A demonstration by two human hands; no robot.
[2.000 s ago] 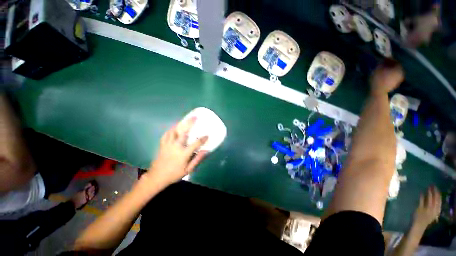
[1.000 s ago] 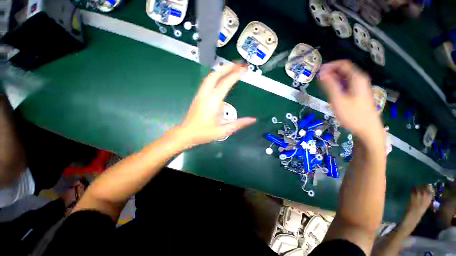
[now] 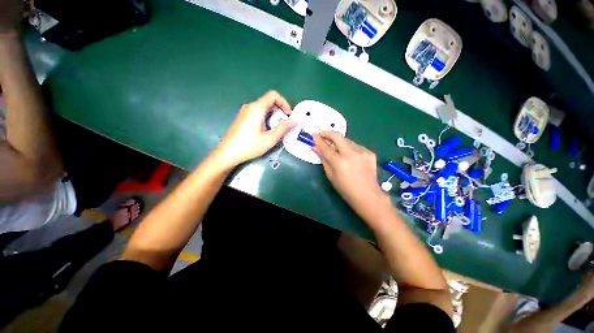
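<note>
An off-white housing shell [image 3: 319, 116] lies open side up on the green bench in front of me, two dark holes showing. A blue battery cell [image 3: 305, 137] with its wired parts lies in the shell's near half. My left hand [image 3: 251, 133] is at the shell's left edge, its fingers around a small pale part I cannot make out. A small ring disc on a wire [image 3: 275, 164] hangs out beside it. My right hand [image 3: 345, 162] has its fingertips on the blue cell in the shell.
A heap of wired electronics assemblies [image 3: 443, 188] lies at right. Housings with stems [image 3: 538, 185] stand beyond it. Filled housings [image 3: 434, 51] line the far side of the metal rail [image 3: 391, 88]. A dark box [image 3: 84, 23] is far left. Another person's arm [image 3: 23, 130] is at left.
My right hand has come from the far side to the shell. My left hand has moved to its left edge. A blue cell now shows in the shell. The view has shifted.
</note>
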